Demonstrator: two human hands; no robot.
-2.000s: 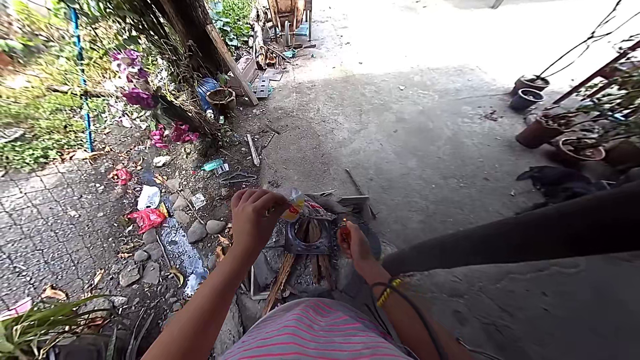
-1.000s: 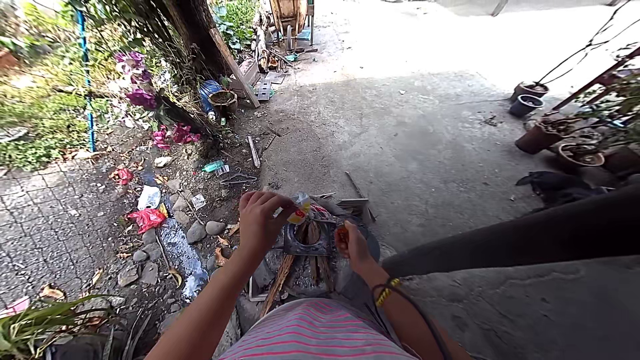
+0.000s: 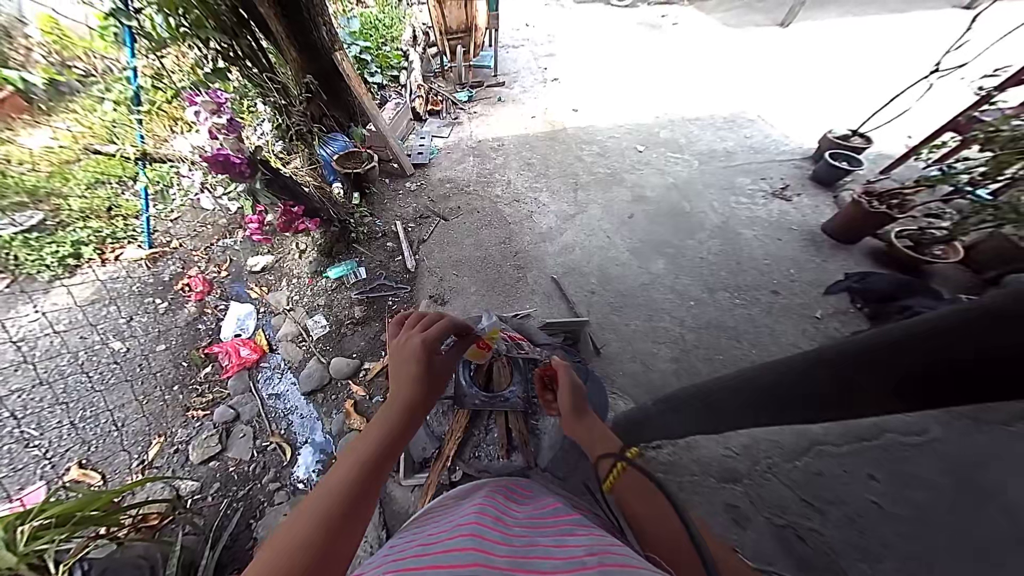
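Note:
Pinched in the fingers of my left hand (image 3: 426, 352) is a small clear plastic wrapper (image 3: 485, 340) with yellow and red print. My right hand (image 3: 562, 392) is closed around a small reddish-orange object (image 3: 547, 386), too hidden to name. Below and between the hands sits a dark square stove frame (image 3: 472, 397) with a round opening. Split firewood sticks (image 3: 445, 458) lie under it and stretch toward my body. Ash and crumpled printed packaging (image 3: 516, 344) show around the frame.
Stones (image 3: 314, 375), a red plastic bag (image 3: 234, 357) and litter lie on the soil at left. A dark thick pole (image 3: 800, 368) slants across the right. Potted plants (image 3: 864, 214) line the right side of the concrete floor (image 3: 680, 240). A wooden stick (image 3: 406, 245) lies ahead.
The wrapper in my left hand has shifted slightly and is held at a different tilt. My right hand stays beside the stove frame, a little lower than before.

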